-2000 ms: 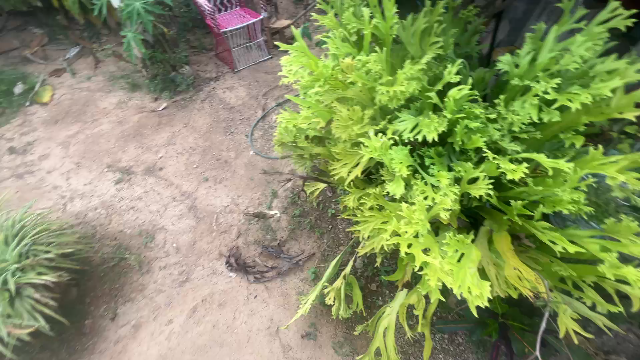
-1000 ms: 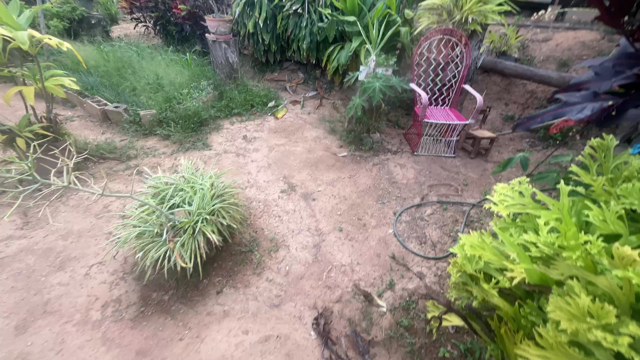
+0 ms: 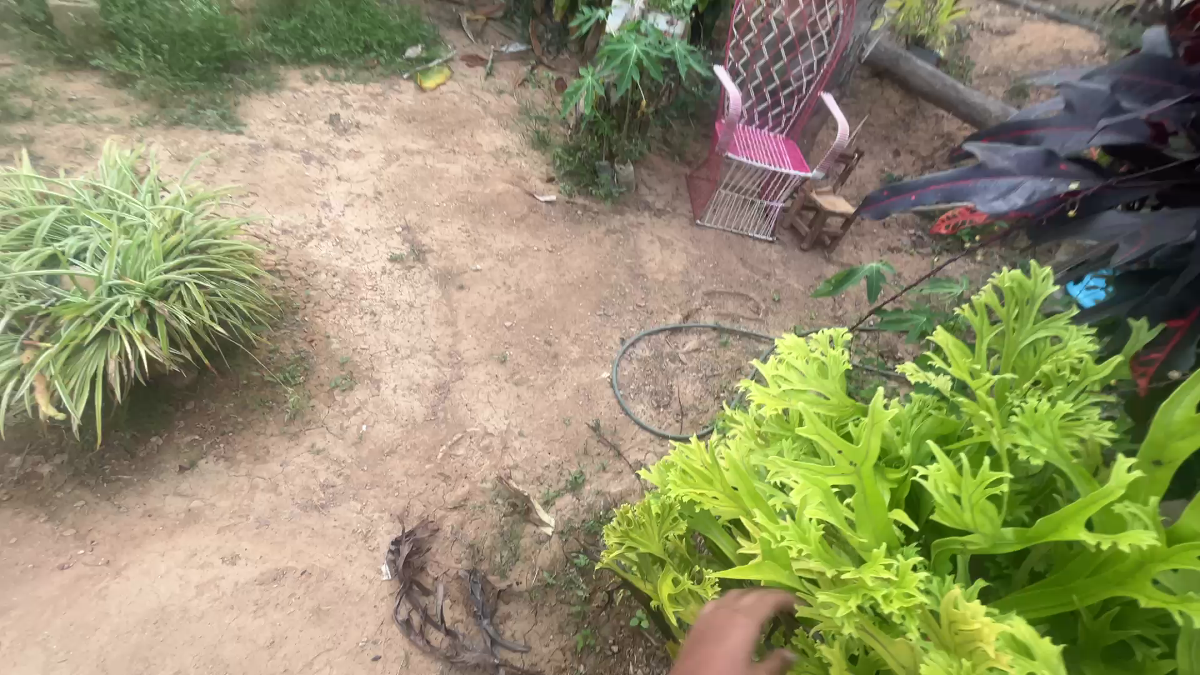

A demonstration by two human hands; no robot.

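At the bottom edge of the head view, right of the middle, part of one hand (image 3: 736, 633) shows against the lower left side of a bright green fern with lobed fronds (image 3: 872, 469). I take it for my right hand, though only its back and some bent fingers show. Whether it grips a frond cannot be made out. My other hand is out of view. Dry, dark curled leaves (image 3: 422, 600) lie on the soil to the left of the hand.
A green hose (image 3: 616, 375) loops on the bare soil beyond the fern. Farther back stand a pink and white woven chair (image 3: 764, 150) and a small wooden stool (image 3: 825, 206). A spider plant (image 3: 131, 281) is at the left, dark-leaved plants (image 3: 1078, 141) at the right.
A hand has come into view at the bottom beside the fern; neither earlier frame shows one. The view has shifted between frames.
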